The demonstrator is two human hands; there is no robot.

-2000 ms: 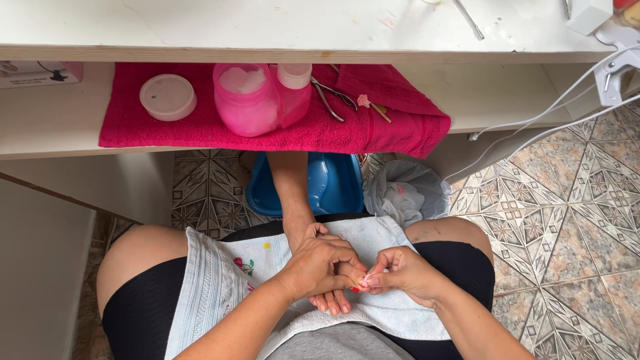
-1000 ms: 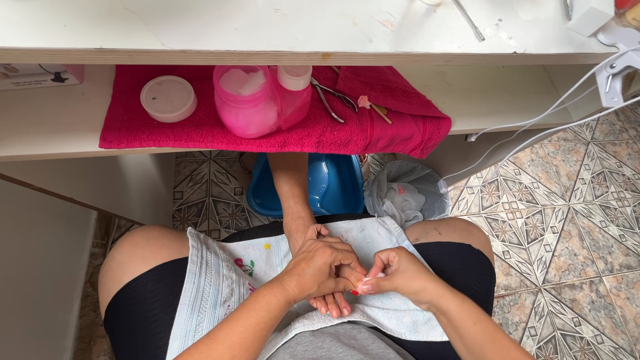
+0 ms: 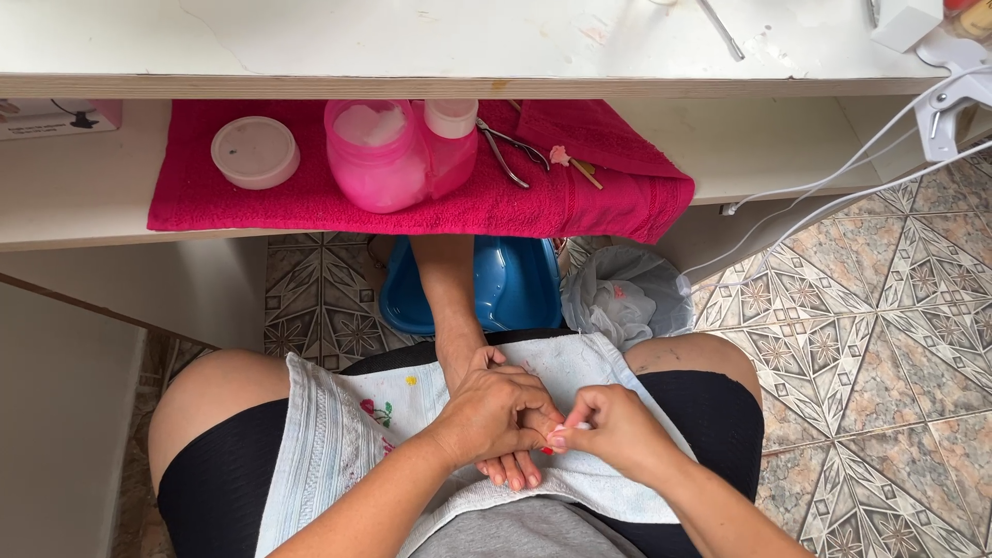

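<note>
Another person's hand (image 3: pixel 513 470) reaches in from under the shelf and lies palm down on a white towel (image 3: pixel 333 442) across my lap. My left hand (image 3: pixel 494 411) rests over it and grips one of its fingers. Between the fingertips of my right hand (image 3: pixel 612 428) is a small piece of white cotton (image 3: pixel 581 425), held against that finger's tip. A bit of red shows on the nail there. My fingers partly hide the held finger and the cotton.
On a pink towel (image 3: pixel 232 205) stand a pink container (image 3: pixel 377 167), its lid (image 3: pixel 255 152), metal cuticle nippers (image 3: pixel 508 151) and a wooden stick (image 3: pixel 585 172). Below are a blue basin (image 3: pixel 504 283) and a lined waste bin (image 3: pixel 628 298). White cables (image 3: pixel 814 186) hang at right.
My right hand has shifted slightly at the held fingertip, and less red shows there than before. My left hand and the other person's hand keep about the same place.
</note>
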